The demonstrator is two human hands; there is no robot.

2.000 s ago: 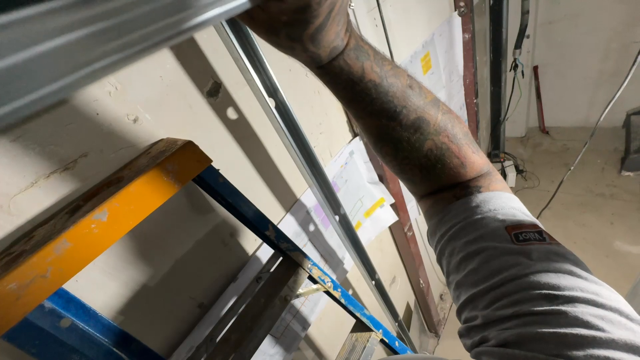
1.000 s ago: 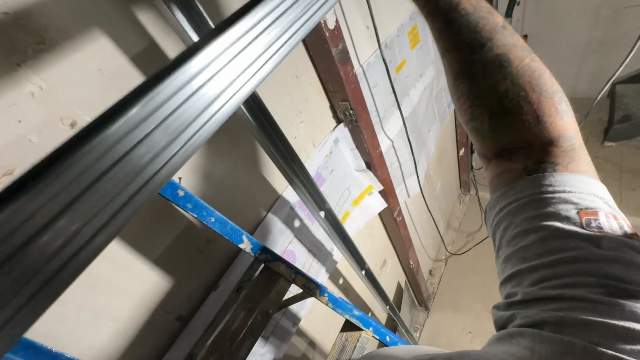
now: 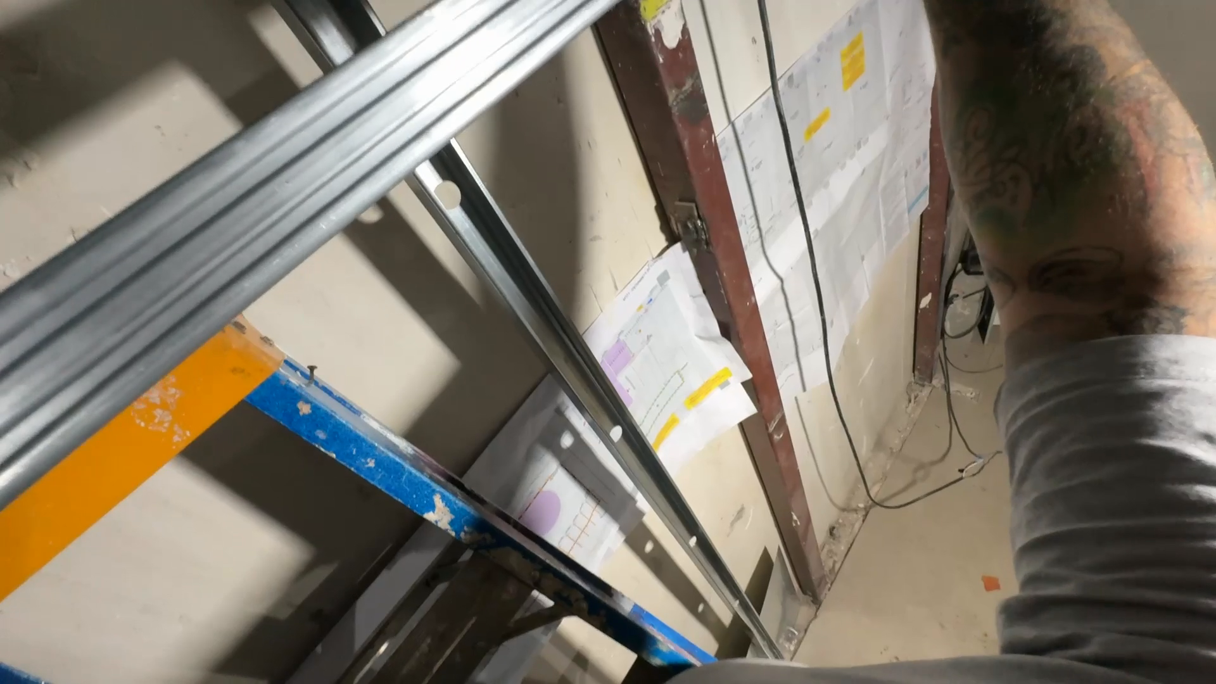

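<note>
A ribbed galvanised metal profile (image 3: 275, 180) slants across the upper left, close to the camera. Behind it, a metal stud with punched holes (image 3: 541, 313) runs down to the floor along the wall. A tattooed forearm in a grey sleeve (image 3: 1102, 494) reaches up at the right, and its hand lies beyond the top edge. What that hand holds or touches is hidden. My other hand is not in the picture either. Under the profile stands a stepladder with an orange top (image 3: 142, 446) and a blue, paint-flecked rail (image 3: 380, 461).
Printed plans (image 3: 665, 351) with yellow and purple marks hang on the wall, beside a dark red steel post (image 3: 727, 275). A black cable (image 3: 807, 228) loops down to the concrete floor (image 3: 912, 579). More cables lie near a second post (image 3: 931, 275).
The forearm has shifted right in view, and the hand seen at the top two seconds ago has left the picture. The view has moved noticeably, showing more of the plans and red post.
</note>
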